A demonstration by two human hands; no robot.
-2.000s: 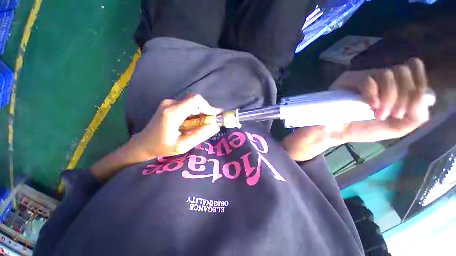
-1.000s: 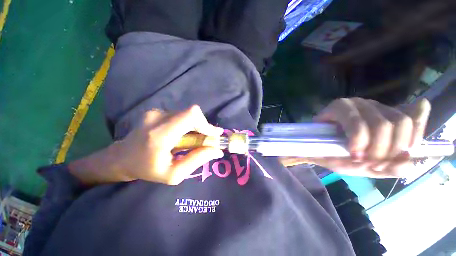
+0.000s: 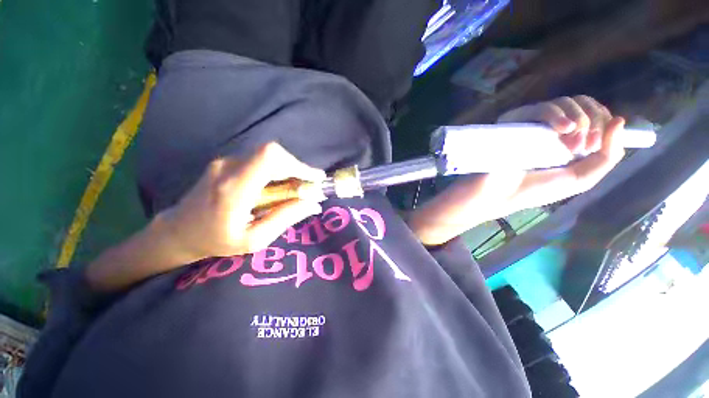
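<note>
My left hand [image 3: 225, 206] is closed around the yellowish grip of a slim hand tool [image 3: 396, 172]. A small pale gold collar [image 3: 348, 182] sits on the tool just beyond my fingertips. My right hand [image 3: 583, 136] is wrapped around silver-white metal tubes [image 3: 497, 148], held over my lap and tilted up to the right. The tool's shiny rod reaches the tubes' near end; glare hides how far in it is and how many tubes there are. A narrower bright end sticks out beyond my right hand.
A tray [image 3: 641, 241] with a bright silver row lies on the bench at the right. A black ridged stack [image 3: 532, 342] is beside my right side. Blue crinkled plastic [image 3: 459, 27] shows at the top. The green floor [image 3: 62, 116] has a yellow line at the left.
Both hands have moved up and a little left in the view. The tubes have gone from nearly level to tilted up at the right, and more rod shows between collar and tubes.
</note>
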